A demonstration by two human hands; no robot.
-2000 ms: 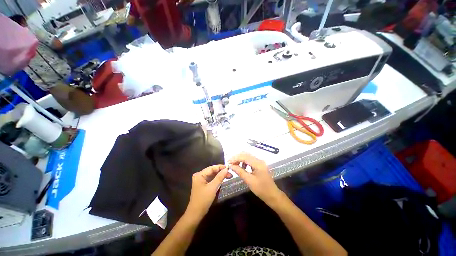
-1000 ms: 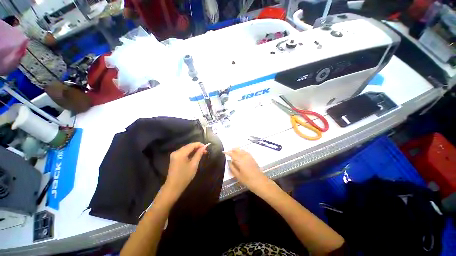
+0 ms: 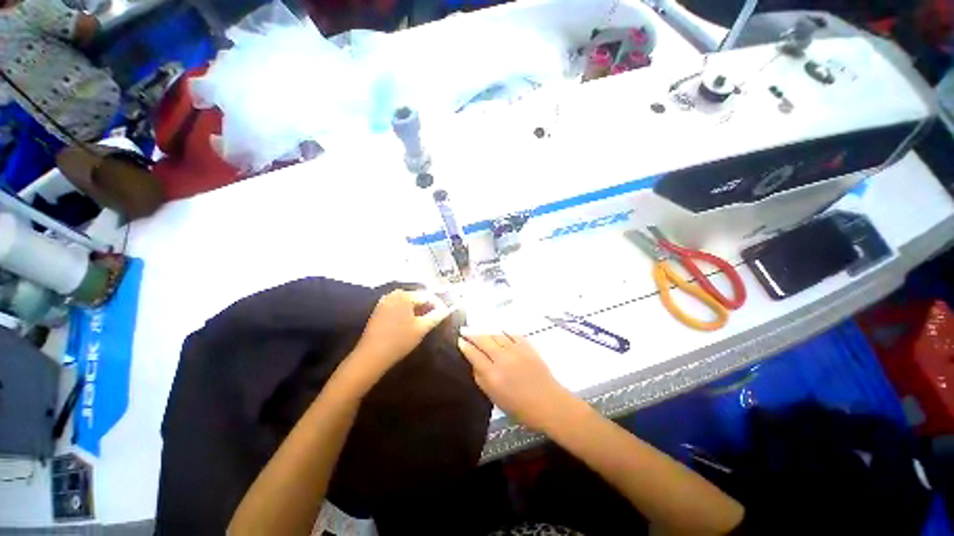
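A dark garment panel (image 3: 241,387) lies on the white machine table, its right corner close to the presser foot and needle (image 3: 460,274) of the sewing machine (image 3: 596,147). My left hand (image 3: 398,333) is on the panel, fingertips pinching a tiny white piece (image 3: 444,306) beside the presser foot. My right hand (image 3: 510,375) rests at the panel's right edge with its fingertips on the cloth; whether it grips the cloth is hard to tell. Part of a white label (image 3: 340,520) shows under the panel at the bottom.
Dark snips (image 3: 592,332), scissors with red and orange handles (image 3: 693,293) and a black phone (image 3: 803,257) lie right of my hands. A blue crate (image 3: 785,377) with dark cloth is at lower right. A white thread cone (image 3: 40,254) stands at left, sheer white material (image 3: 277,89) behind.
My left hand has carried the tiny white piece forward to the presser foot. The panel's right edge is now under my right fingertips. The view has moved closer to the machine.
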